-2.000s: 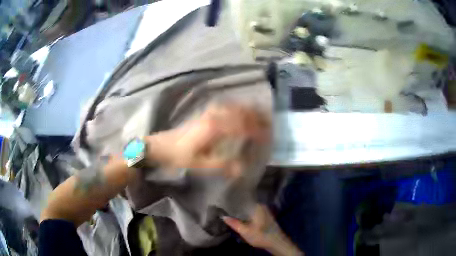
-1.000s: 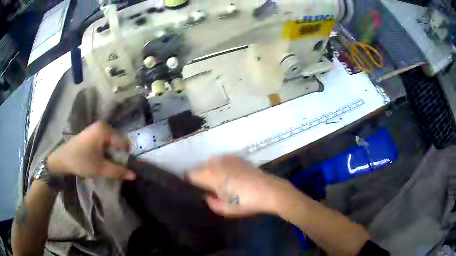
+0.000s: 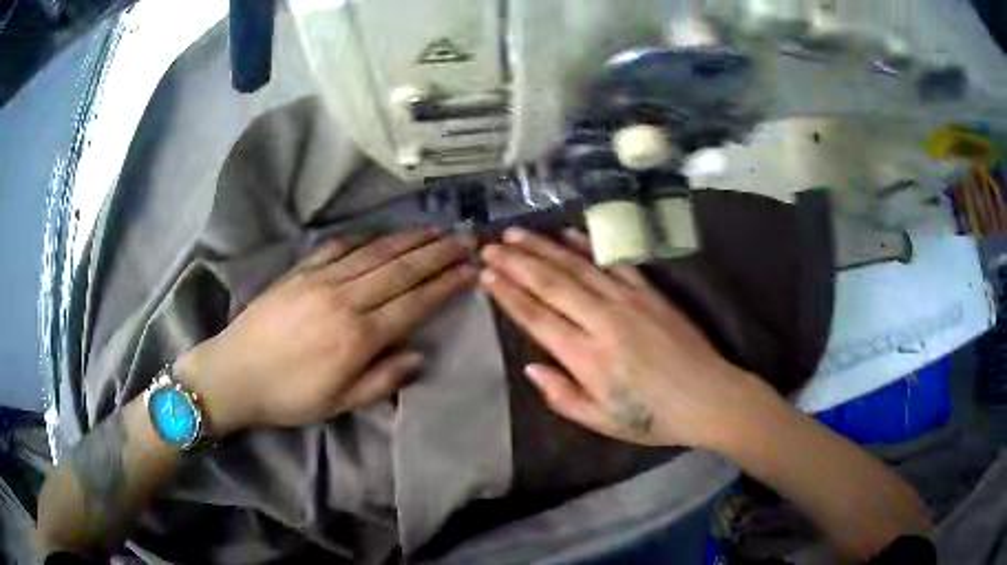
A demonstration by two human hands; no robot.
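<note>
A taupe garment piece (image 3: 453,408) lies under both hands, over the machine bed and down toward my lap. Its right part shows a darker brown side. A straight edge runs down the cloth between the hands. My left hand (image 3: 320,331), with a blue-faced watch at the wrist, lies flat on the lighter cloth. My right hand (image 3: 607,342) lies flat on the dark brown part. The fingertips of both hands almost meet just in front of the presser foot (image 3: 473,204) under the sewing machine head (image 3: 442,77). The needles cannot be made out.
Cream tension knobs (image 3: 644,230) stand close above my right hand. Yellow-orange scissor handles (image 3: 963,144) lie at the far right. A white table edge with a printed scale (image 3: 894,337) and a blue bundle (image 3: 889,403) are at the right. A grey side surface (image 3: 39,221) is at the left.
The cloth has moved from in front of the machine to under its head and is spread out. Both hands have moved from holding its edge to lying flat on it. The view is closer.
</note>
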